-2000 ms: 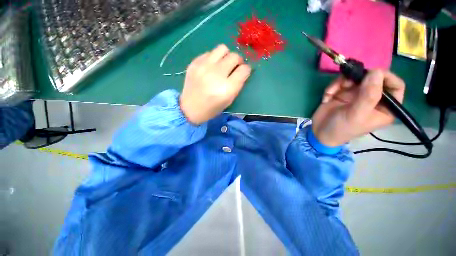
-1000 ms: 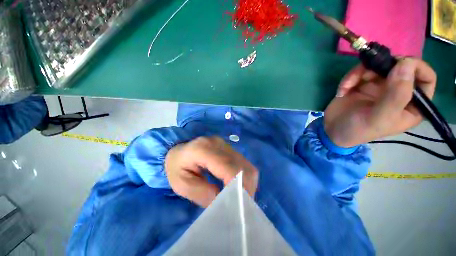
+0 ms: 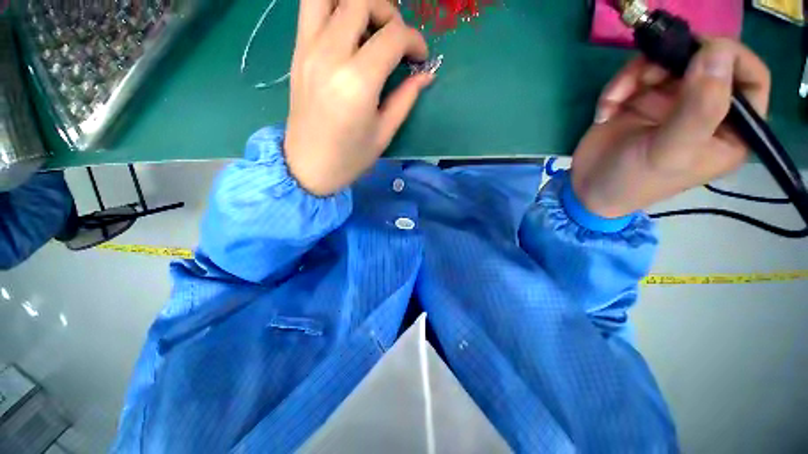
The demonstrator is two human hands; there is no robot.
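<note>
Small silvery assemblies [image 3: 427,65] lie on the green mat, between the thumb and index fingertips of my left hand [image 3: 345,97]. The fingers partly cover them, and I cannot tell whether they grip a piece. My right hand [image 3: 669,133] holds the black handle of the soldering iron [image 3: 666,43]. Its brass-coloured collar is at the top edge over the pink pad, and its tip is out of view. Red lead wires [image 3: 447,12] lie in a pile beyond the assemblies, cut off by the top edge. A thin strand of solder wire [image 3: 252,37] curves left of my left hand.
A clear blister tray [image 3: 102,62] of small parts is at the upper left. The pink pad [image 3: 718,18] and the yellow sponge's edge [image 3: 784,7] are at the upper right. The iron's cord [image 3: 726,213] hangs by my right sleeve. A person's blue sleeve [image 3: 31,217] shows at far left.
My left hand has moved from over my lap up to the assemblies on the mat. The view has shifted, so the iron's tip has left the picture. My right hand still holds the iron.
</note>
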